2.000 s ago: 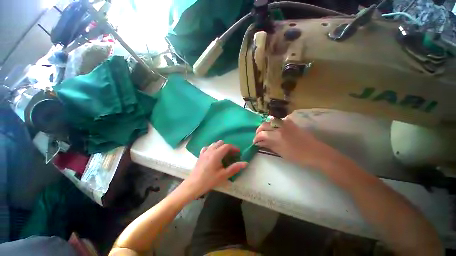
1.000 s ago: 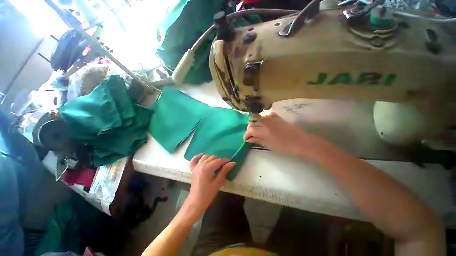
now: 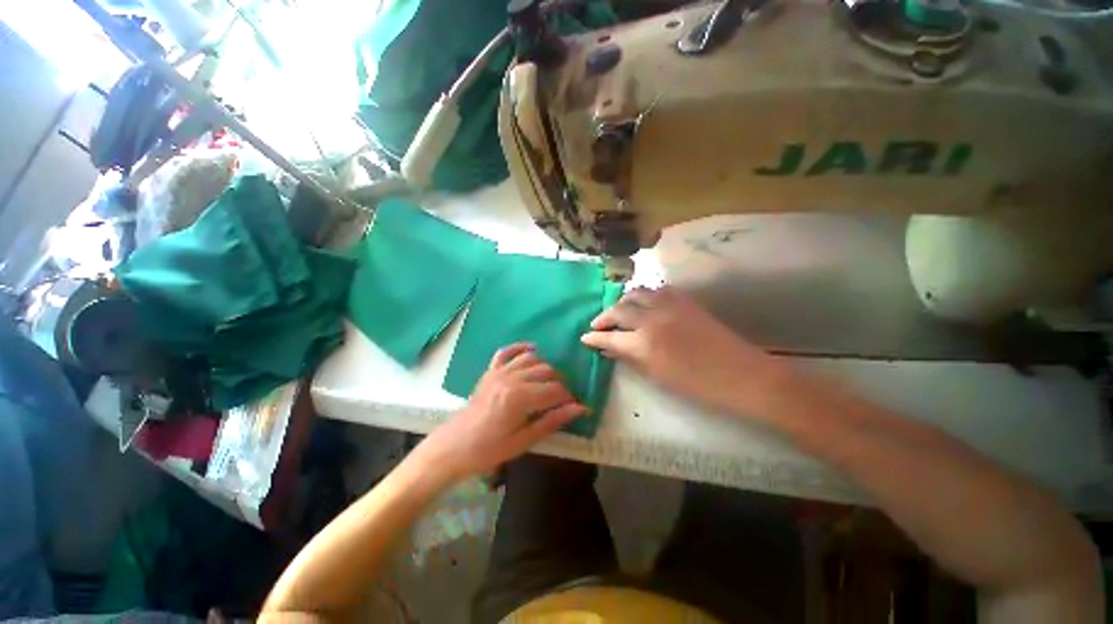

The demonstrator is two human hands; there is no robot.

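A green cut panel [image 3: 519, 319] lies flat on the white machine table, its right edge folded into a narrow hem [image 3: 601, 372]. The top of the hem is at the presser foot [image 3: 619, 266] under the left end of the beige sewing machine head [image 3: 793, 134]. My left hand [image 3: 519, 402] rests on the lower part of the panel, fingers bent beside the hem. My right hand [image 3: 659, 341] presses its fingertips on the hem just below the presser foot. A waiting panel [image 3: 413, 280] lies to the left, close against the one being sewn. The needle tip cannot be made out.
A crumpled pile of green panels [image 3: 232, 293] is at the left, above a red cloth [image 3: 180, 436]. A larger green cloth heap [image 3: 470, 92] and a pale lamp [image 3: 430, 140] are behind the needle end. The worn table edge [image 3: 732, 473] runs in front of me.
The panel has turned so its hem runs nearly straight towards me and lies flatter. My left hand has moved onto the panel beside the hem. My right hand stays near the presser foot.
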